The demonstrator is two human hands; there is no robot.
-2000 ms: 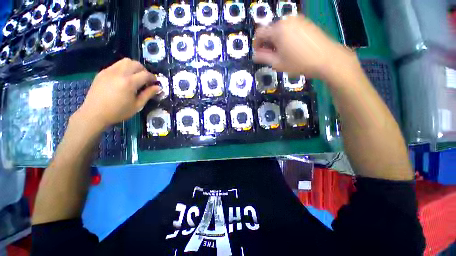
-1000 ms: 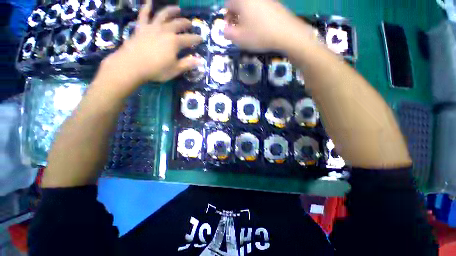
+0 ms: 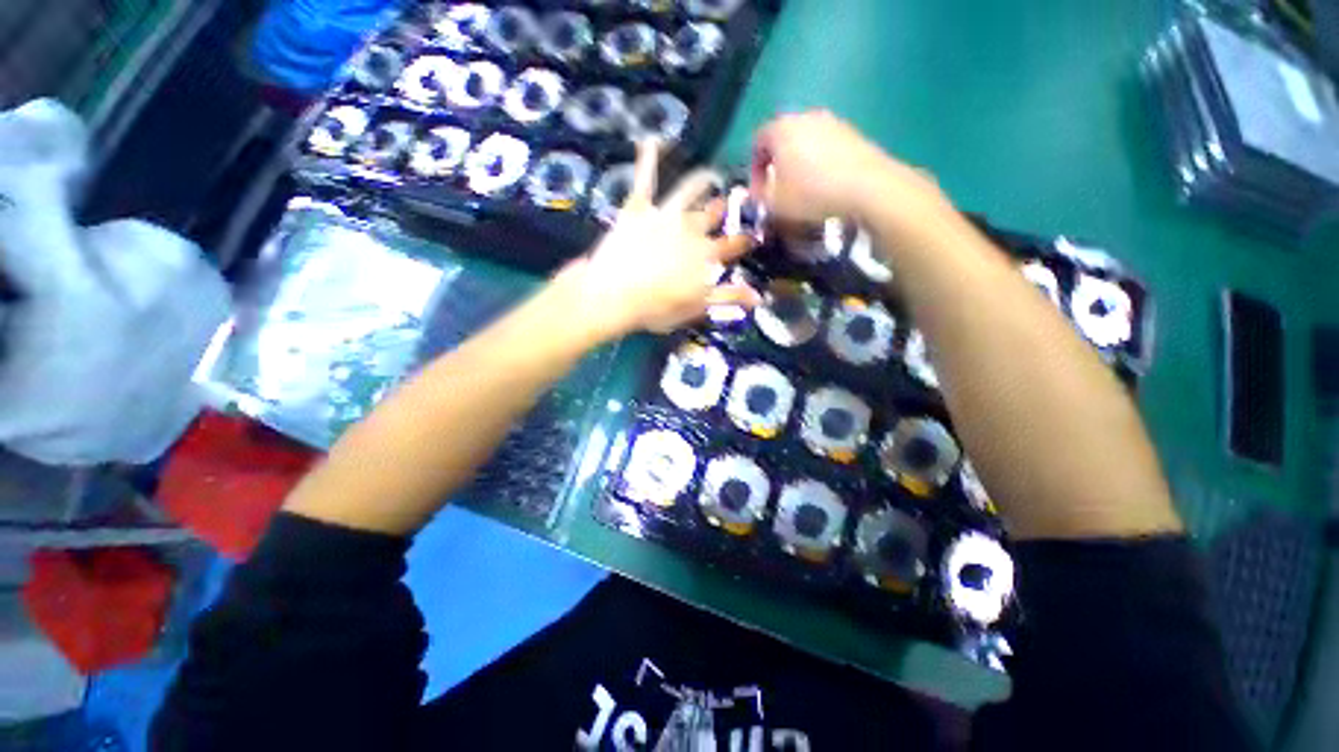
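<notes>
A black blister tray (image 3: pixel 683 541) with rows of silver-white round modules (image 3: pixel 834 422) lies on the green mat in front of me, tilted in view. My left hand (image 3: pixel 668 257) is over the tray's far left corner with its fingers spread, and I see nothing held in it. My right hand (image 3: pixel 815 176) is just right of it, over the far row, with thumb and fingers bent together. Its fingertips are blurred, and I cannot tell whether they hold a small part. My hands and right forearm hide part of the far rows.
A second black module tray (image 3: pixel 536 235) lies at the upper left. A glaring clear tray (image 3: pixel 345 316) and a dark small-parts tray (image 3: pixel 521 448) are on the left. A black phone (image 3: pixel 1253 378) and a stack of translucent trays (image 3: pixel 1248 110) are on the right. Red baskets (image 3: pixel 235 478) show lower left.
The view has turned, so the trays appear tilted. Both hands have come close together at the far left part of the tray; two seconds ago they were far apart.
</notes>
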